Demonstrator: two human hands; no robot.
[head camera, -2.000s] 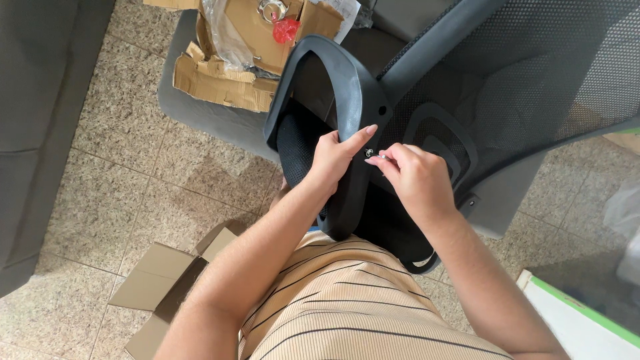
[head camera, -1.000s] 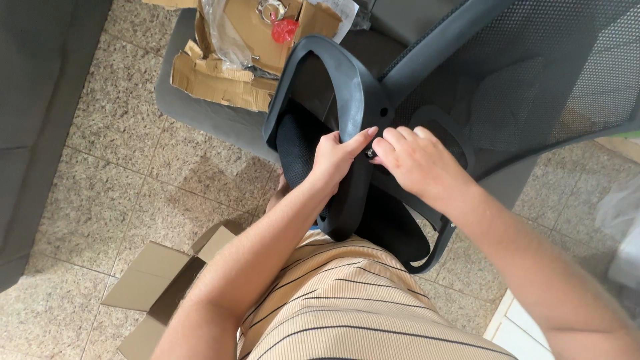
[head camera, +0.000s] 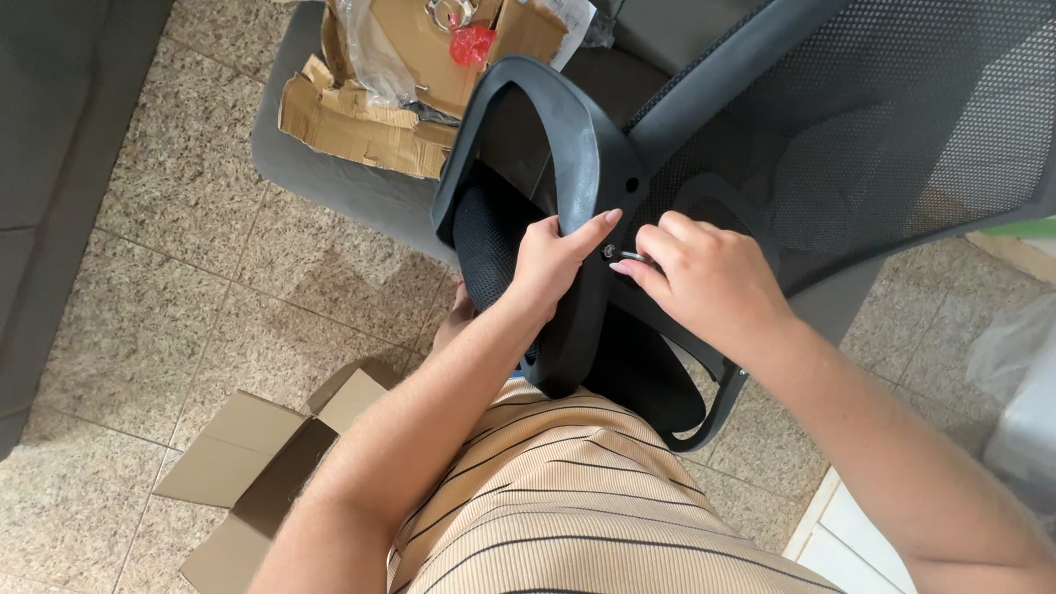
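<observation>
My left hand (head camera: 557, 260) grips the dark plastic armrest (head camera: 569, 136) of an office chair, its thumb lying along the armrest's side. Between the thumb and fingers of my right hand (head camera: 697, 268) is a thin metal hex key (head camera: 631, 256), whose end meets a bolt (head camera: 609, 251) in the armrest's lower hole. A second, dark hole (head camera: 633, 185) shows above it. The black mesh backrest (head camera: 866, 124) spreads to the upper right. The padded seat (head camera: 487, 239) lies beneath the armrest, partly hidden by it and my left forearm.
A torn cardboard box (head camera: 363, 132) with plastic wrap and a red plastic bag (head camera: 472, 44) lies on a grey cushioned seat (head camera: 346, 194). An opened carton (head camera: 239, 450) stands on the tiled floor at lower left. Clear plastic (head camera: 1011, 346) is at the right edge.
My right hand has turned about the bolt; its fingers covered the bolt one second ago, and now bolt and key show. My left hand keeps its hold on the armrest.
</observation>
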